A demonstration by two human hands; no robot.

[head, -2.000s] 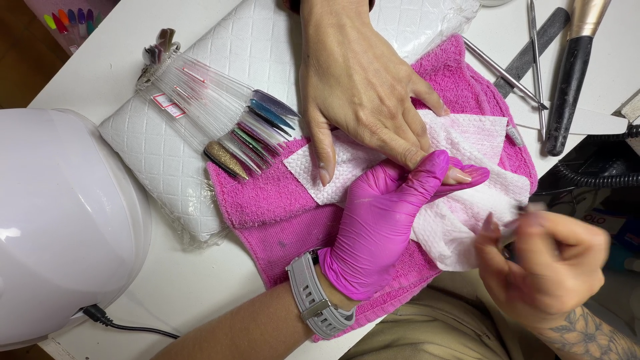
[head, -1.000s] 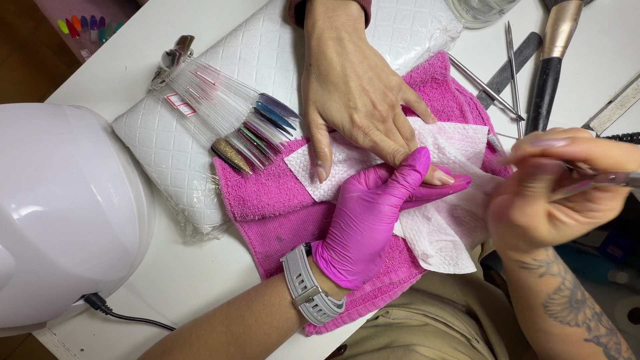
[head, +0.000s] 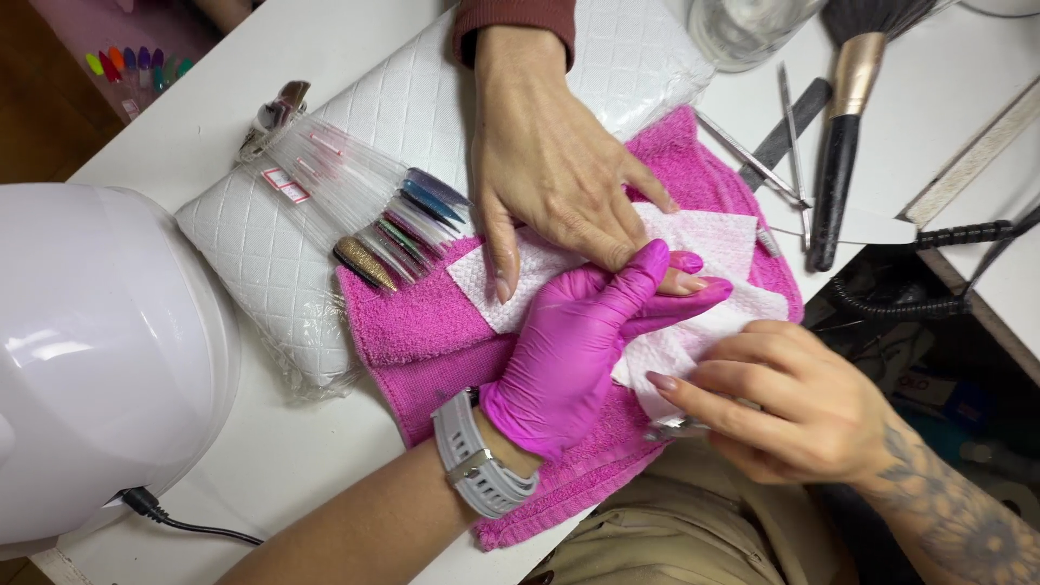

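Note:
My left hand (head: 585, 333), in a pink glove with a grey watch (head: 479, 463) at the wrist, holds a finger of another person's hand (head: 561, 171) between thumb and fingers. That hand lies palm down over a white paper towel (head: 699, 236) on a pink terry towel (head: 414, 325). My bare right hand (head: 780, 398), with a tattooed forearm, is at the paper towel's lower right edge, fingers curled around a blurred metal tool (head: 678, 428), mostly hidden. Clear nail swatch sticks (head: 366, 211) with coloured tips lie fanned on a white quilted cushion (head: 244, 236).
A white nail lamp (head: 106, 357) with a black cable stands left. At right lie a black-handled brush (head: 845, 146), a grey nail file (head: 788, 130), metal tools (head: 792, 154) and a pale file (head: 975, 154). A glass jar (head: 747, 28) stands at the top. An open drawer (head: 926, 366) sits lower right.
My right hand, raised with a slim metal tool a second ago, has come down toward the towel's lower edge. My left hand keeps its hold on the other person's finger.

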